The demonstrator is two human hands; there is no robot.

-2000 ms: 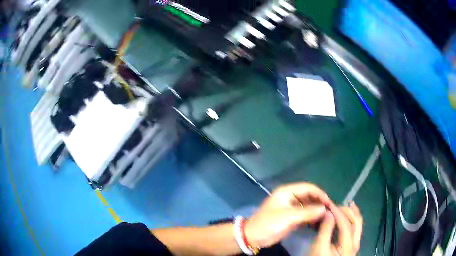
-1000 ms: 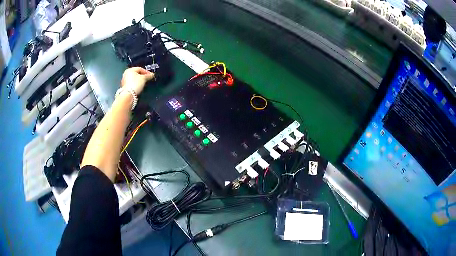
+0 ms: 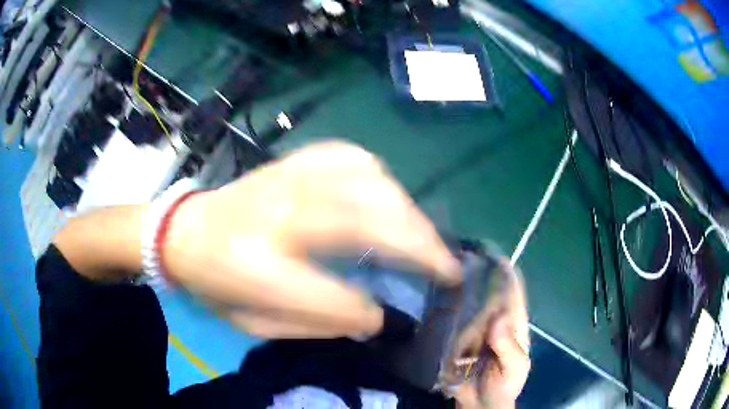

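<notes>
A black, hand-sized unit [image 3: 457, 307] with shiny clear film round it is held over my lap at the lower centre, partly hidden by my fingers. My right hand [image 3: 503, 347] grips its right and lower side. My left hand [image 3: 312, 232], large and motion-blurred, reaches across from the left with a white and red bracelet at the wrist. Its forefinger meets the unit's upper edge and its thumb lies near a dark part at the left. Blur hides whether it grips anything.
A second unit with a bright white screen [image 3: 446, 76] lies on the green bench mat [image 3: 511, 160]. A blue pen [image 3: 540, 86], the monitor [image 3: 639, 48], black leads and a looped white cable [image 3: 670, 240] are at the right. White trays [image 3: 120, 172] with black items stand left.
The view has swung down from the test box towards my lap. My left hand has come back from the bench's far end. My right hand is now in view, holding a black unit.
</notes>
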